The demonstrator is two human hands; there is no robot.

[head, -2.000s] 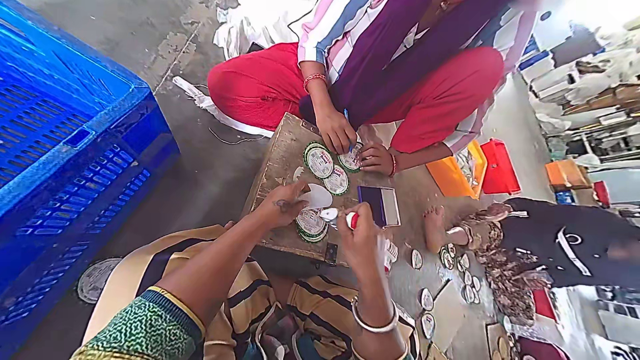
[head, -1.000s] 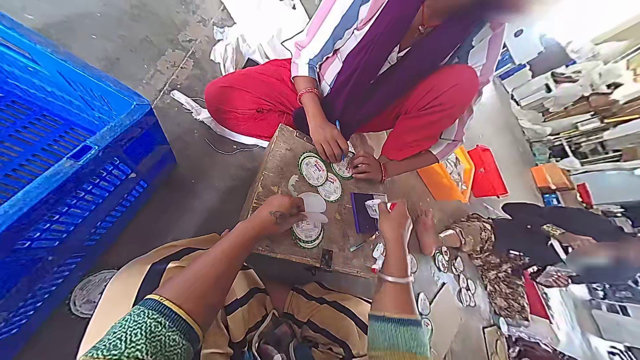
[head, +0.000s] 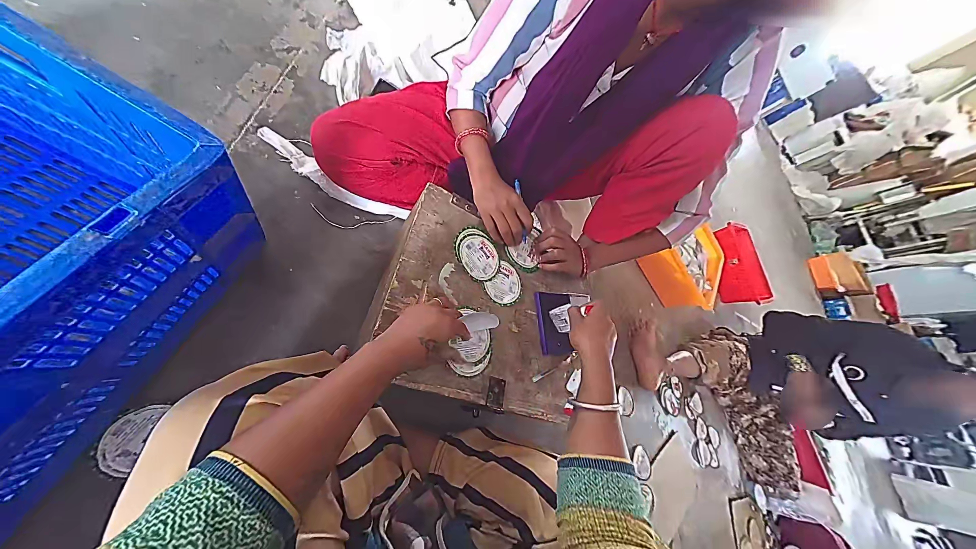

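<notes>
My left hand (head: 427, 332) holds a small white oval piece (head: 479, 321) by its edge, above round printed discs with green rims (head: 469, 354) at the near side of a worn wooden box (head: 435, 385). My right hand (head: 593, 329) grips a small white item with a red end (head: 585, 309), over the right side of a purple flat case (head: 550, 335). Printing shows on a pale patch beside my fingers. More green-rimmed discs (head: 479, 258) lie farther back on the wood. A thin stick-like tool (head: 550, 370) rests near the box's right edge.
Opposite me sits a co-worker, whose hand (head: 503, 210) holds a blue pen over a disc (head: 524, 250). A blue plastic crate (head: 183, 206) stands at left. Orange (head: 682, 267) and red (head: 741, 263) bins are at right, near another person (head: 846, 374). Several discs (head: 705, 442) lie on the floor.
Two seconds ago my right hand held the red-and-white item close to my left hand; it has since moved right, to the purple case. My left hand stays over the near discs.
</notes>
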